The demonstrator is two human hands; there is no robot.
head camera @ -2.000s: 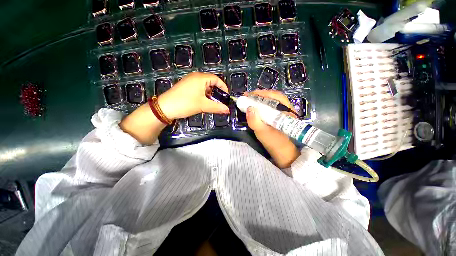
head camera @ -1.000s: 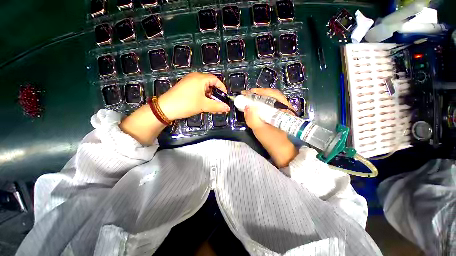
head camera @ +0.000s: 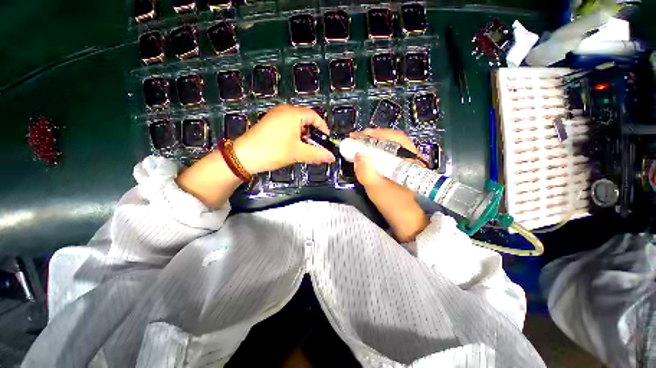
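My left hand (head camera: pixel 284 140) pinches a small black device housing (head camera: pixel 321 139) on its edge between thumb and fingers, above the tray. My right hand (head camera: pixel 385 169) grips a white dispensing syringe (head camera: pixel 417 180) with a green adapter (head camera: pixel 486 208) at its rear. The syringe's pale tip meets the housing's right end; whether they touch cannot be told. A dark pen-like tool (head camera: pixel 404 152) also lies in my right hand. Clear blister trays (head camera: pixel 280 55) with rows of housings lie under and beyond my hands.
Red parts (head camera: pixel 44 140) lie at the far left, more at the upper right (head camera: pixel 492 37). A white ribbed rack (head camera: pixel 539 144) stands right of the trays, beside a black controller (head camera: pixel 611 108) with a red display. A thin dark tool (head camera: pixel 461 68) lies between. Another person's sleeve (head camera: pixel 611 295) shows lower right.
Both hands keep nearly the same pose, with the housing and syringe still held. The syringe's rear end sits slightly differently than before. The view has shifted slightly.
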